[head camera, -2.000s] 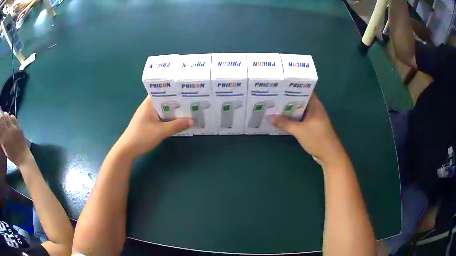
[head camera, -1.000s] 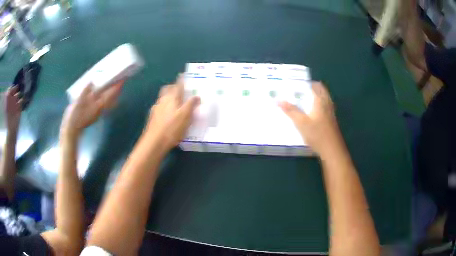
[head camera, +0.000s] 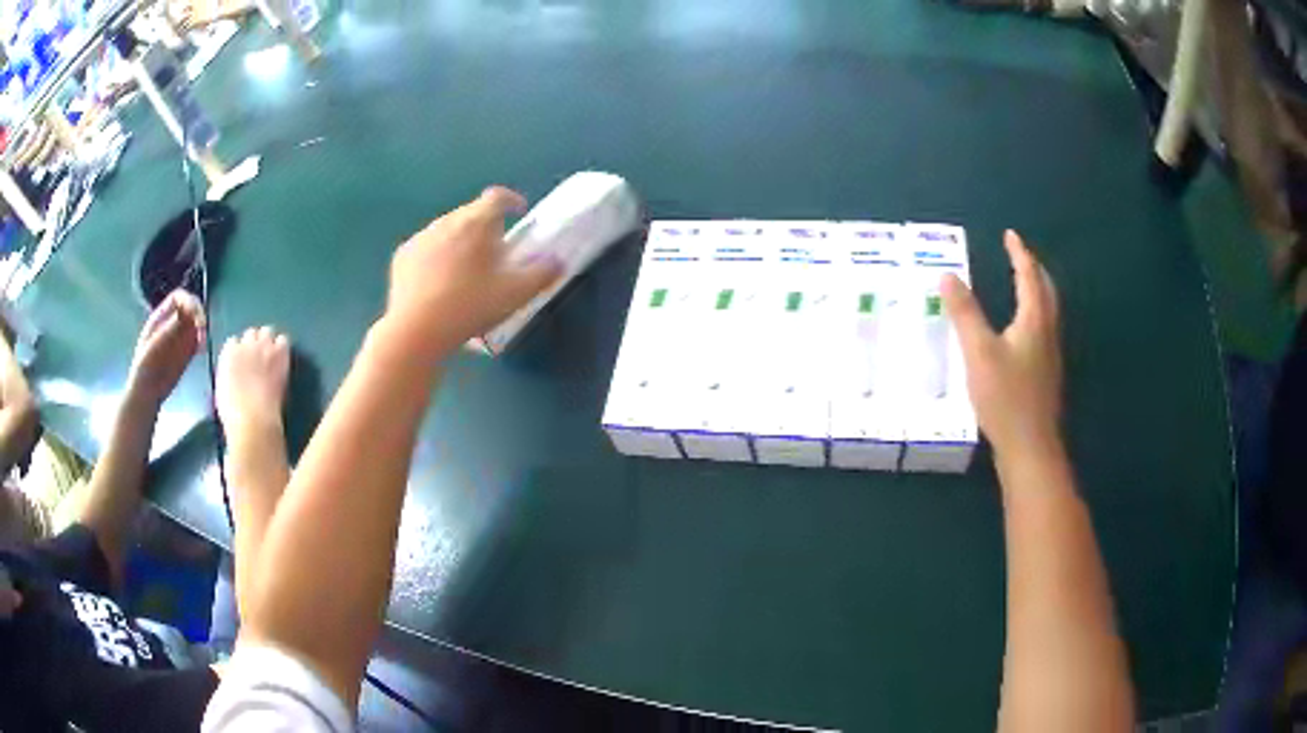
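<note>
A block of several white retail boxes (head camera: 796, 344) lies flat side by side on the dark green table, thermometer pictures up and purple-blue end edges toward me. One single white retail box (head camera: 581, 236) lies slanted to the left of the block, apart from it. My left hand (head camera: 466, 272) is on this single box, thumb and fingers at its left side, gripping it. My right hand (head camera: 1015, 344) is at the right end of the block, thumb near its right edge, fingers spread, holding nothing.
The dark green table (head camera: 803, 602) curves around in front of me. A neighbour's hands (head camera: 172, 337) rest at the left, near a black round object (head camera: 184, 258) with a thin cable. White pieces lie at the far left. A cream tube (head camera: 1184, 86) stands at the upper right.
The block was held upright, then laid flat and let go. A neighbour's hand brought the single box from the left and withdrew. My left hand moved from the block to that box.
</note>
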